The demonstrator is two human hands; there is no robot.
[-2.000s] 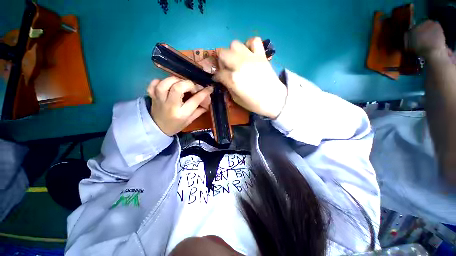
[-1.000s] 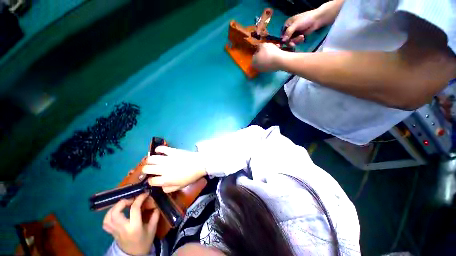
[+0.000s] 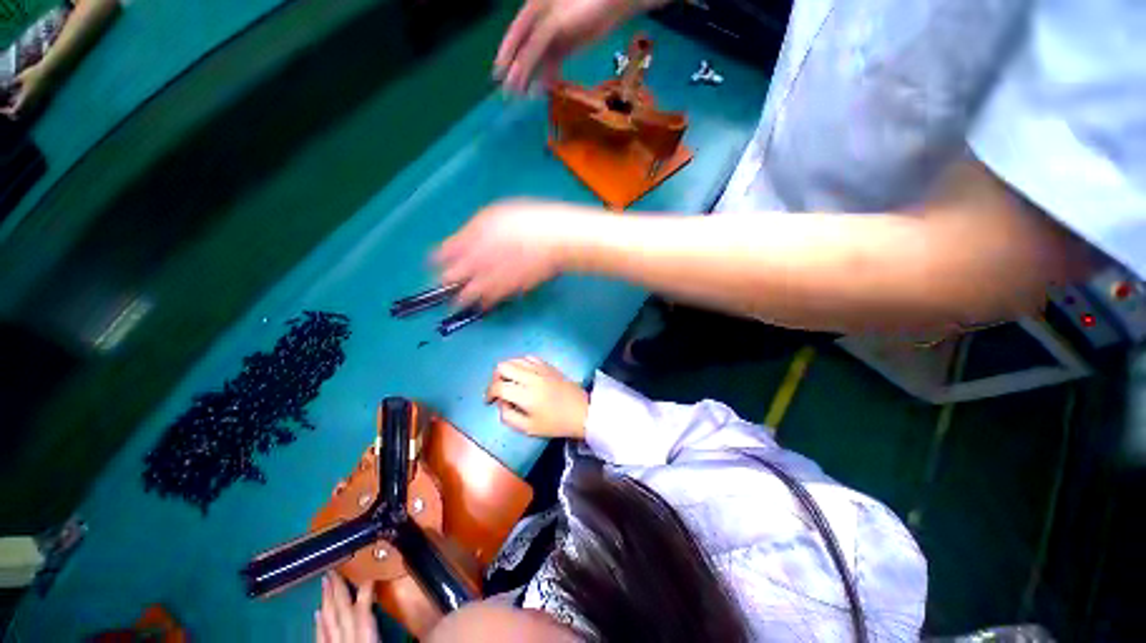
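A black three-leg assembly (image 3: 392, 513) lies as a Y on the orange jig (image 3: 427, 496), its arms meeting at the centre joint. The orange jig base plate (image 3: 484, 484) shows at its right. My left hand (image 3: 346, 613) is at the bottom edge, partly cut off, with its fingers apart just below the lower-left leg; I see nothing in it. My right hand (image 3: 538, 396) is palm down on the teal bench, right of the jig, with bent fingers. Its palm and fingertip undersides are hidden, so I cannot tell if it holds a small part.
A pile of small black parts (image 3: 245, 408) lies left of the jig. A co-worker's blurred hand (image 3: 503, 251) is over two loose black legs (image 3: 425, 300); the other hand (image 3: 553, 38) is near a bare neighbouring jig (image 3: 618, 141). Small metal connectors (image 3: 706, 74) lie beyond it.
Both my hands have come off the centre joint; the right moved right onto the bench, the left down. The co-worker's hands left the neighbouring jig, now bare, and one reaches towards loose legs.
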